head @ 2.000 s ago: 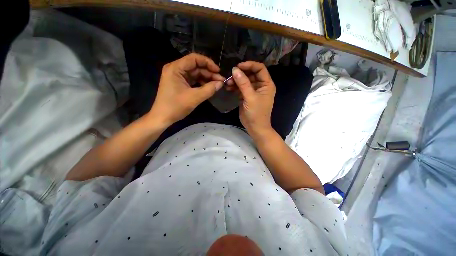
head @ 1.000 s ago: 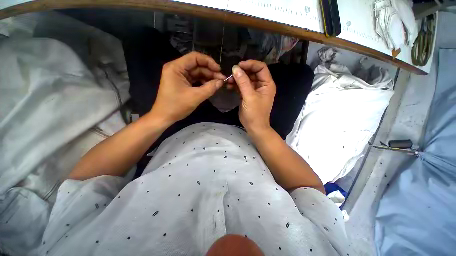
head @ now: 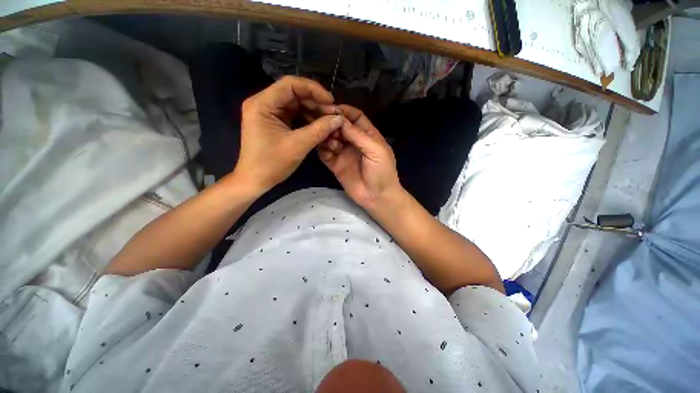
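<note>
My left hand and my right hand meet over my lap, thumbs and fingertips touching. The tiny metal piece is now hidden between the pinched fingertips, so I cannot tell which hand bears it. A thin thread runs down from the table edge towards the fingertips of my left hand. The white machine table with its printed ruler lies beyond my hands.
A yellow-and-black handle, crumpled white cloth scraps and dark green looped snips lie on the table's right part. White fabric hangs at right, blue cloth farther right. Pale fabric is piled at left.
My right hand has moved left and its fingertips now meet those of my left hand. The small metal piece seen between them before is covered. My left hand has barely moved.
</note>
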